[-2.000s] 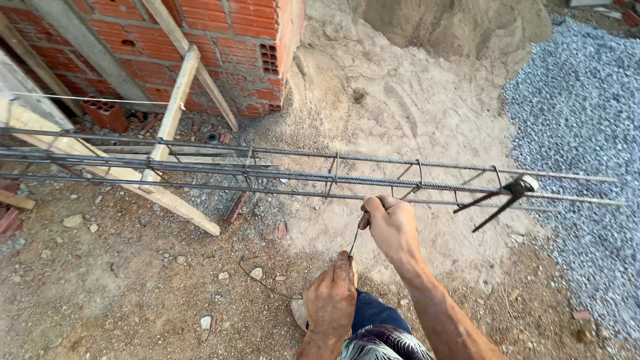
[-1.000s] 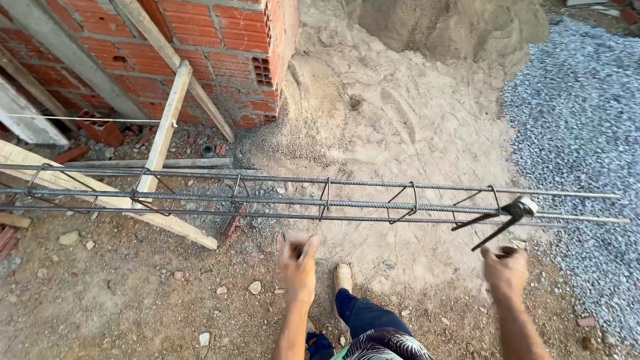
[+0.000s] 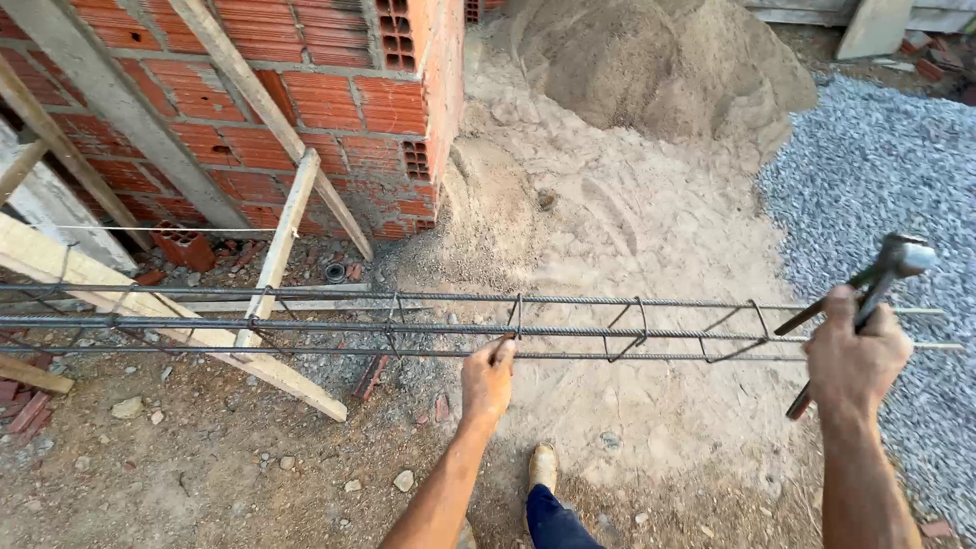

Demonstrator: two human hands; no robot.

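Note:
A long steel rebar cage with wire stirrups runs across the view. My left hand has its fingertips pinched at the middle bar, beside a stirrup; whether tie wire is between them is too small to tell. At the cage's right end, my right hand is closed around the handles of end-cutting pincers, their metal head pointing up and right. The pincers are in front of the bars, and my fingers hide part of the handles.
Wooden props support the cage at left, near a hollow red brick wall. A thin string crosses there. Behind the cage rise a sand pile and grey gravel. My boot is on the ground below.
Two seconds ago both hands handled a thin wire below the cage, and the pincers rested on its right end. Now my right hand has taken the pincers, and my left hand has moved up to the cage.

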